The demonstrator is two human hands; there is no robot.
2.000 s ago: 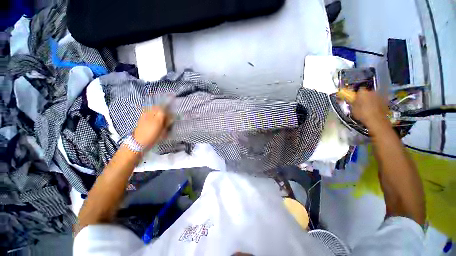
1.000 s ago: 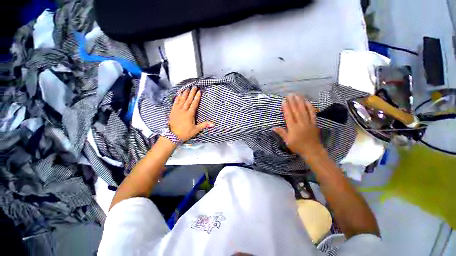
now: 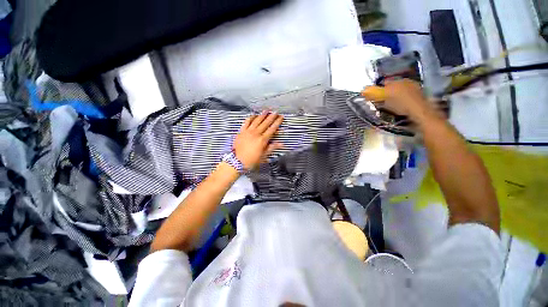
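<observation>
The black-and-white checked garment (image 3: 207, 144) lies spread over the narrow board, which it mostly hides. My left hand (image 3: 255, 141) rests on top of the cloth near its middle, fingers apart, holding nothing. My right hand (image 3: 405, 99) is closed on the yellow handle of the steam iron (image 3: 366, 114), at the right end of the garment beside the iron rest (image 3: 405, 62). My right hand is slightly blurred. The right part of the garment hangs toward my body.
The wide black pressing board (image 3: 144, 30) is behind at upper left. A heap of checked and grey pieces (image 3: 36, 210) fills the left, with a blue strip (image 3: 66, 107) on it. A white cloth (image 3: 351, 69) lies by the iron rest. Yellow-green sheet (image 3: 517, 192) is at right.
My right hand has left the cloth and taken hold of the iron. My left hand has shifted right along the garment. The cloth now lies flatter.
</observation>
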